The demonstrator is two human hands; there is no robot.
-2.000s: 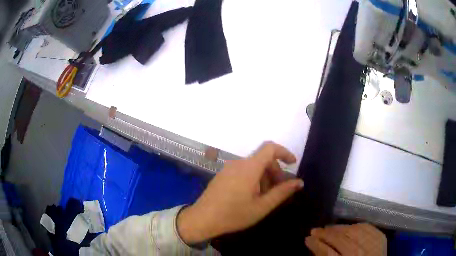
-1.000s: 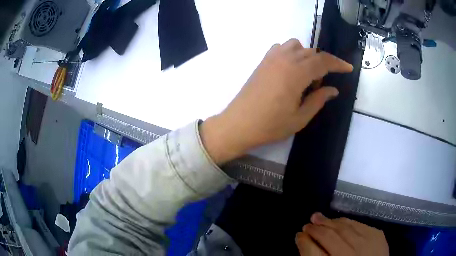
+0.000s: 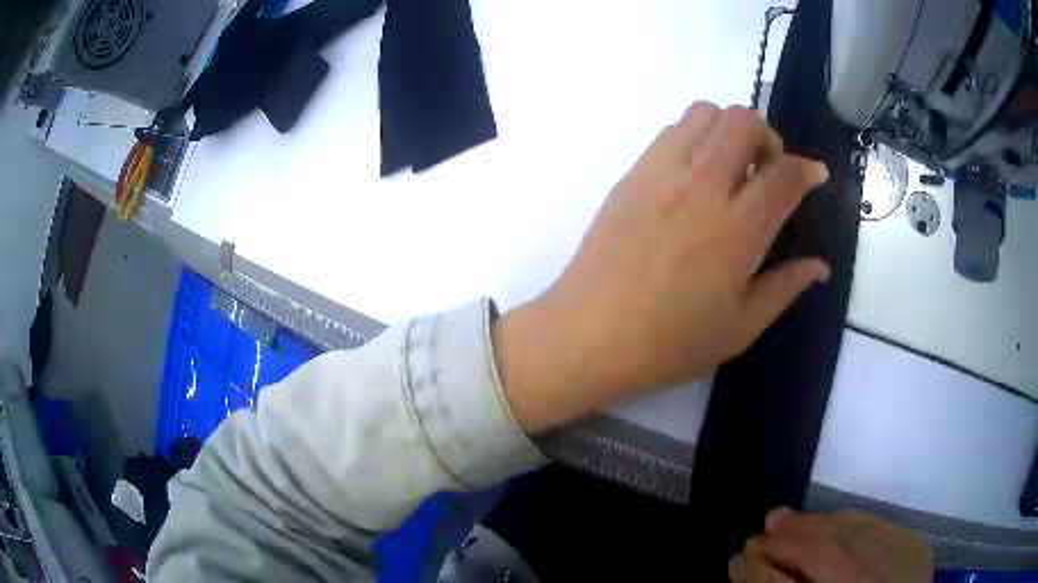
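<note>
A long black fabric strip (image 3: 774, 376) runs from beside the machine's presser foot area, over the table's front edge, to the dark fabric at my lap. My left hand (image 3: 672, 251) lies flat on the strip left of the needle area, thumb and index finger apart; its other fingers are curled and partly hidden. My right hand (image 3: 848, 549), low in the picture, has curled fingers at the strip's lower part; its grip is partly hidden. The white sewing machine head (image 3: 911, 68) is at upper right, with the round-holed throat plate (image 3: 882, 188) below it.
Black cut pieces (image 3: 435, 91) lie left on the white table. Yellow- and red-handled scissors (image 3: 134, 180) are at the far left edge. A ruler tape (image 3: 298, 310) runs along the front edge. A blue crate (image 3: 211, 364) stands below. A grey box with a fan grille (image 3: 120, 40) is upper left.
My left hand has moved from the table's front edge up along the strip to beside the needle area. My right hand stays low at the strip. The camera view has shifted slightly.
</note>
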